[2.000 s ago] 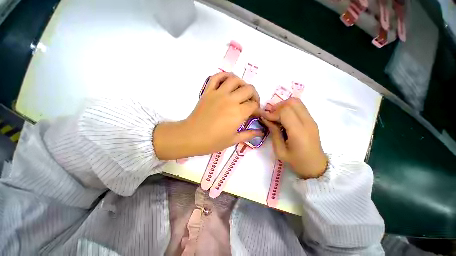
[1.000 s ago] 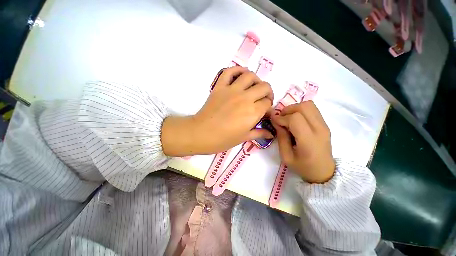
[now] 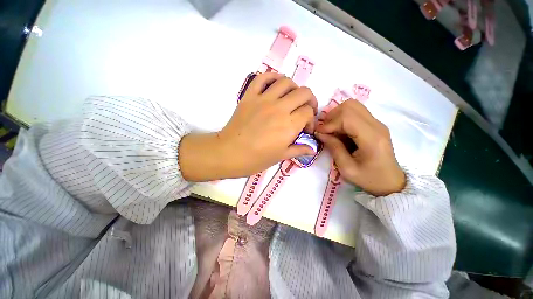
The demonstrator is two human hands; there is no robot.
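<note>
A pink smartwatch (image 3: pixel 306 149) lies slanted on the white mat (image 3: pixel 134 64), its screen lit by a pale reflection. My left hand (image 3: pixel 263 125) lies over it and grips it, thumb on the screen's lower left and fingers over the far side. My right hand (image 3: pixel 363 146) has thumb and fingertips pinched together at the watch's upper right edge; whether they hold something small cannot be told. Another dark watch head (image 3: pixel 247 86) shows partly behind my left hand. A pink strap (image 3: pixel 328 204) of a further watch comes out below my right hand.
Pink buckle ends (image 3: pixel 362 91) point to the far side of the mat. Several pink straps (image 3: pixel 467 23) lie beyond the mat at upper right, near a greyish translucent sheet (image 3: pixel 497 82). A grey shape is at the top edge. The dark green bench (image 3: pixel 485 216) lies right of the mat.
My right hand has opened a wider gap between palm and fingers and turned slightly, its fingertips still at the watch's edge. My left hand keeps its hold. The whole view has shifted slightly.
</note>
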